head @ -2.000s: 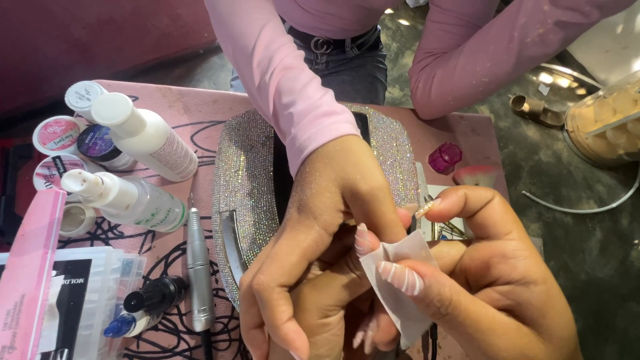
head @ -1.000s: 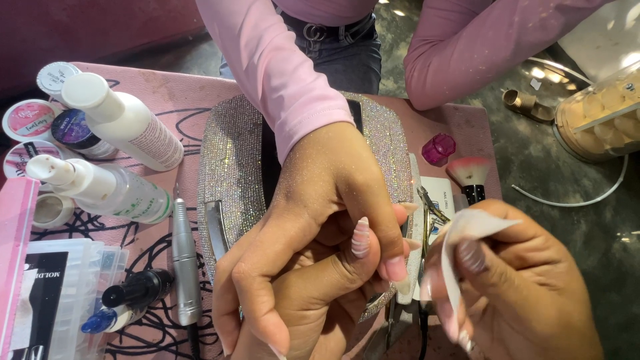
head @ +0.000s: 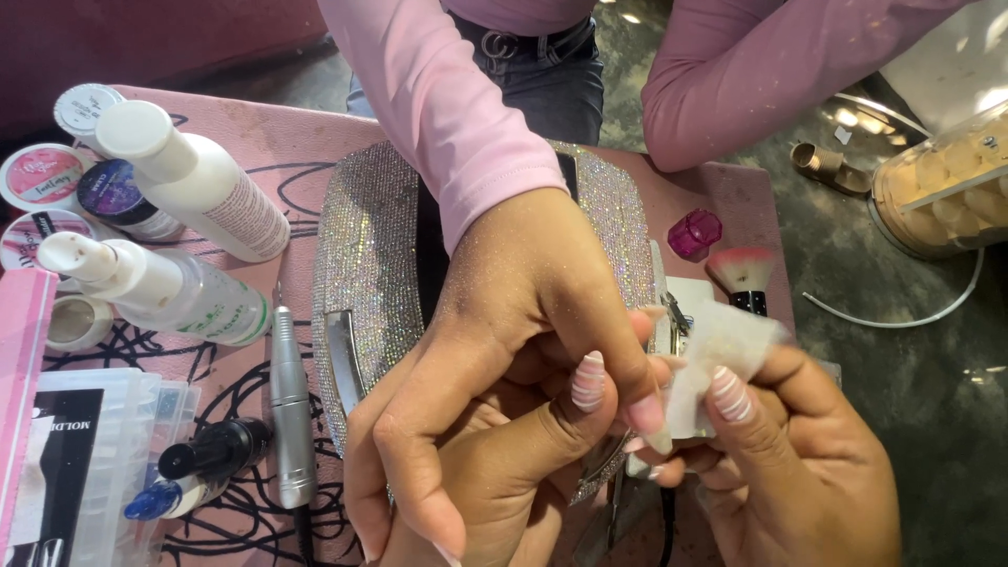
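Note:
My left hand (head: 512, 457), with striped pink-and-white nails, reaches up from below and holds the other person's hand (head: 512, 291) by its fingers. That hand comes down from a pink sleeve, and its thumb shows a long, pale nail extension (head: 652, 421). My right hand (head: 795, 449) pinches a small white wipe (head: 717, 362) between thumb and fingers, just right of that thumbnail. Under the hands lies a rhinestone-covered nail lamp or dust collector (head: 370, 228); which one cannot be told. Some of my left fingers are hidden behind the person's hand.
Left are a white pump bottle (head: 228, 197), a clear spray bottle (head: 197, 291), several jars (head: 47, 177), a silver nail drill handpiece (head: 291, 409), black and blue-tipped bottles (head: 213, 449) and plastic cases (head: 118, 472). Right are a magenta glass (head: 694, 234), a powder brush (head: 743, 276) and metal tools (head: 673, 323).
The wipe was over the person's fingertip at first, then moved off to the right; now it is spread beside the thumbnail. My left hand keeps hold of the person's hand.

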